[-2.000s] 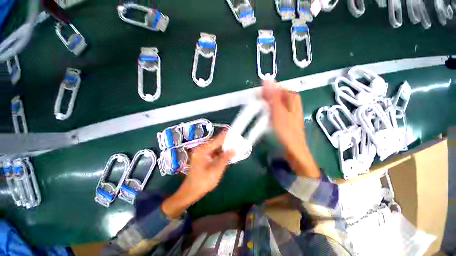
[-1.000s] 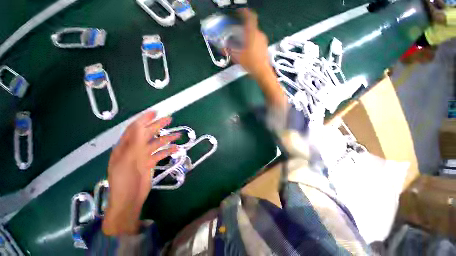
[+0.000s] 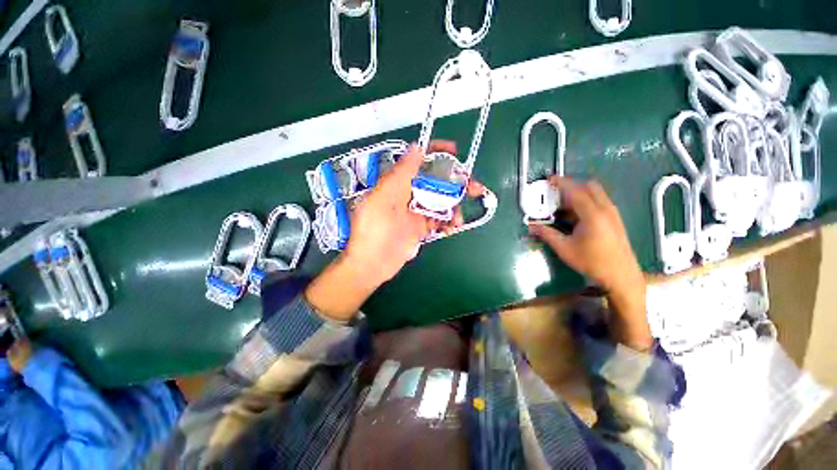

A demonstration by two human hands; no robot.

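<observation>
My left hand holds a white loop-handled unit with a blue part by its hub end, the loop pointing up across the divider rail. My right hand has its thumb and fingers at the hub of a white loop-handled unit without blue, which lies on the green surface with its loop pointing away. A group of units with blue parts lies beside and partly behind my left hand. A pile of white loop-handled units lies to the right.
The pale divider rail crosses the green surface; units with blue parts lie beyond it. Two units and a small stack lie at left. An open carton with white units is at right. A person's blue sleeve is lower left.
My left hand has taken hold of a unit with a blue part. My right hand has come back from beyond the rail to a white unit on the near side. The view has turned.
</observation>
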